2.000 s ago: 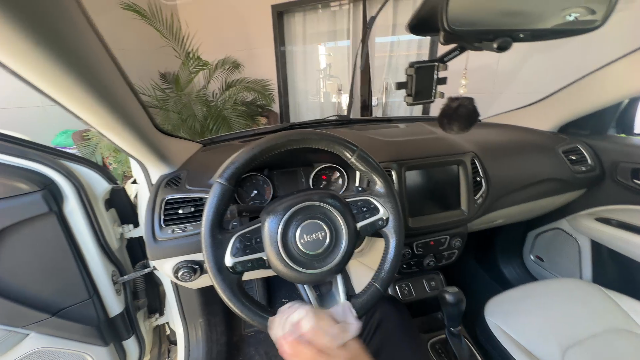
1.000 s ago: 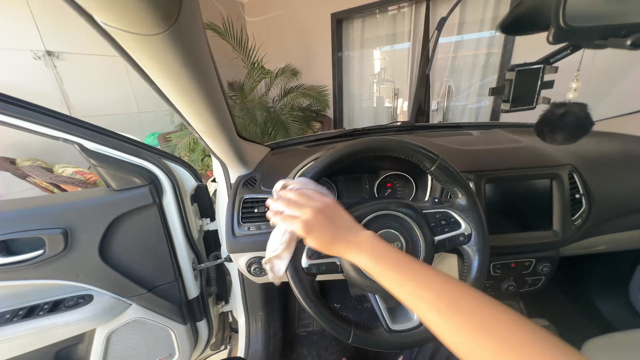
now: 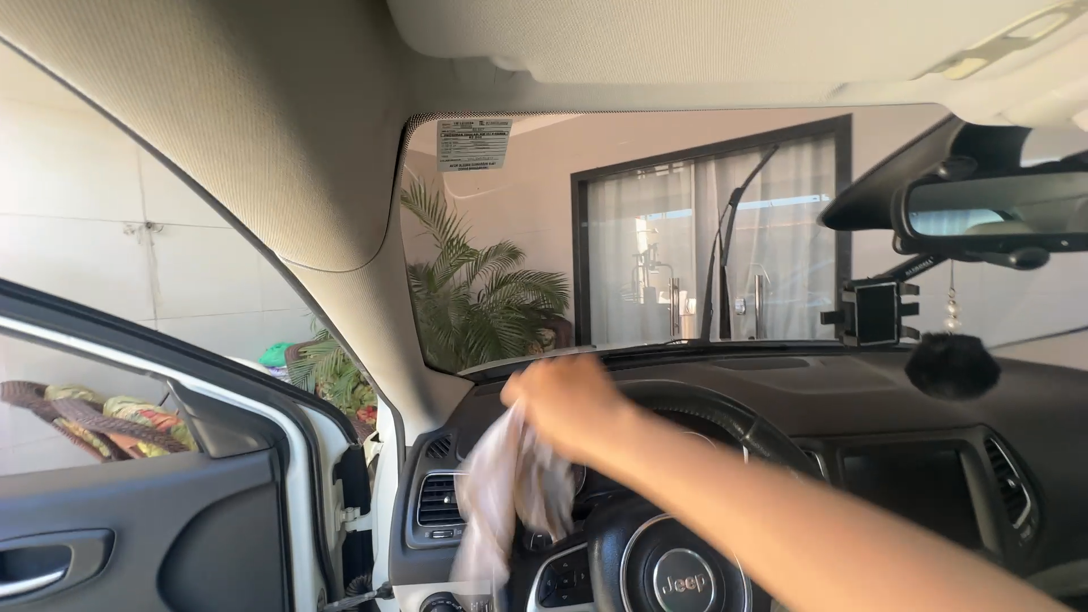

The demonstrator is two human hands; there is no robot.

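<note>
My right hand (image 3: 571,406), its arm reaching in from the lower right, grips a pale cloth (image 3: 501,501). The hand is just above the left part of the steering wheel (image 3: 769,442), near the dashboard's left end at the windshield base. The cloth hangs loosely below it, blurred, in front of the instrument cluster and partly over the left air vent (image 3: 440,500). Whether the hand touches the dashboard (image 3: 816,382) cannot be told. My left hand is out of view.
At the left the driver's door (image 3: 127,510) stands open beside the windshield pillar (image 3: 340,221). A phone holder (image 3: 875,313) and a black fluffy ball (image 3: 952,365) hang below the rear-view mirror (image 3: 1003,208). The center screen (image 3: 914,493) is at the right.
The hand with the cloth has gone from the wheel's bottom to the left air vent, then up toward the windshield base. The cloth was bunched and now hangs down. The view has tilted up.
</note>
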